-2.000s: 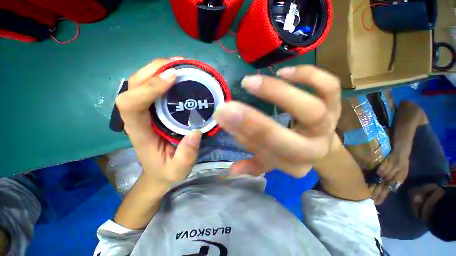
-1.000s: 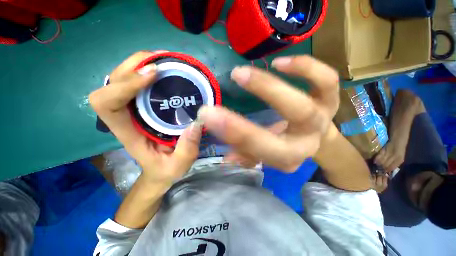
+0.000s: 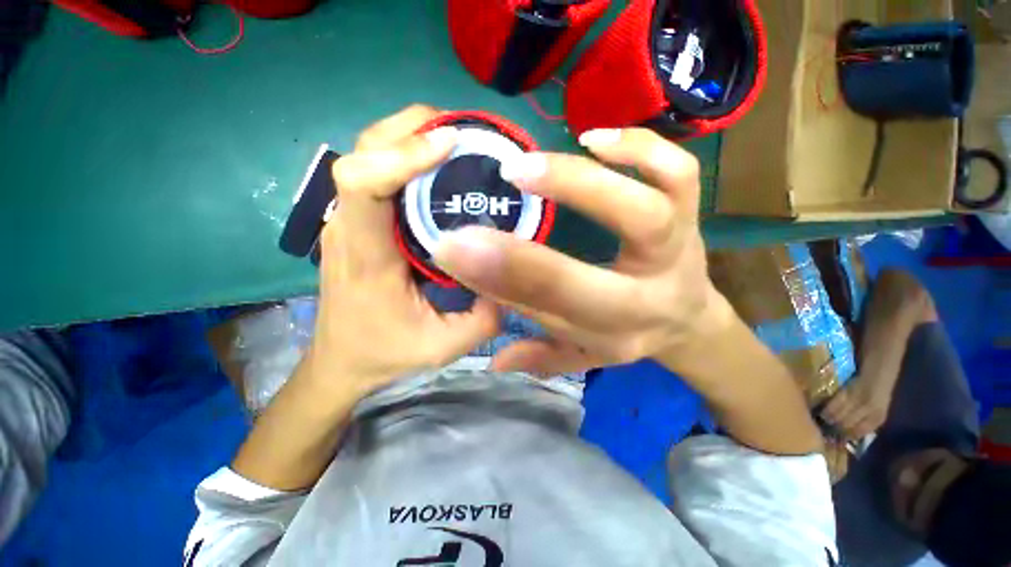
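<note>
A red fabric-covered speaker body (image 3: 545,226) is held upright above the bench's near edge. A round end cap (image 3: 475,191), black with a white "H@F"-like logo and a pale ring, sits in its upper end. My left hand (image 3: 383,244) is wrapped around the body's left side, its fingertips at the rim. My right hand (image 3: 621,249) is over the cap from the right; its fingertips appear to touch the cap and ring. Its palm holds nothing visible. The body's lower part is hidden by my hands.
A red speaker body with an open end (image 3: 726,111) and another red body (image 3: 510,44) lie at the back. Black strips (image 3: 307,210) lie left of my hand. A carton (image 3: 843,199) at right holds a dark blue speaker (image 3: 904,83). Another person's arm (image 3: 887,354) is at right.
My left hand and the speaker have shifted right in the picture. My right fingers have come over the cap. The view has shifted, showing more of the dark blue speaker.
</note>
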